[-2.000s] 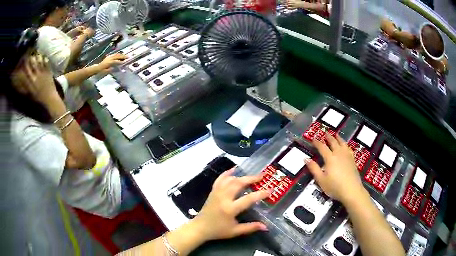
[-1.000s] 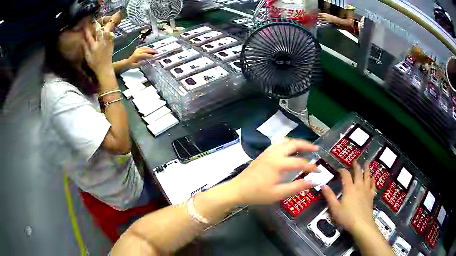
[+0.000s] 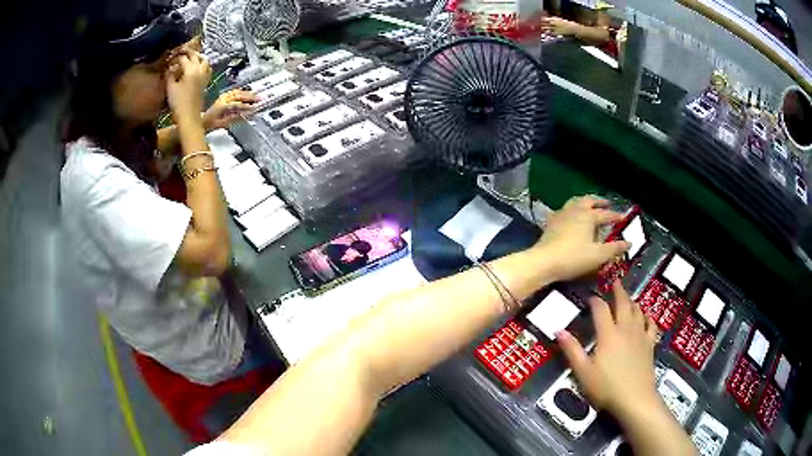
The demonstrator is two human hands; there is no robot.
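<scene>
A clear blister tray (image 3: 476, 405) lies in front of me with two rows of pockets. Its far row holds several red keypad phones with lit white screens, such as the one at the left end (image 3: 514, 354). White open-back handsets (image 3: 567, 405) lie in the near row. My left hand (image 3: 583, 239) grips another red phone (image 3: 633, 233) by its side, tilted up at the tray's far edge; my fingers hide part of it. My right hand (image 3: 614, 356) is over the tray, fingers apart, fingertips close to that phone's lower end; contact is unclear.
A black fan (image 3: 479, 105) stands ahead, behind a white cloth (image 3: 476, 227) on a dark pad. A smartphone lit pink (image 3: 350, 256) lies by a white paper sheet (image 3: 343, 312). A seated person (image 3: 133, 240) is at left, beside stacked trays (image 3: 307, 183) and white flat pieces (image 3: 267, 221).
My left hand has moved right and away from me, and now holds and tilts the far red phone. The smartphone's screen has lit up pink. My right hand has shifted only slightly.
</scene>
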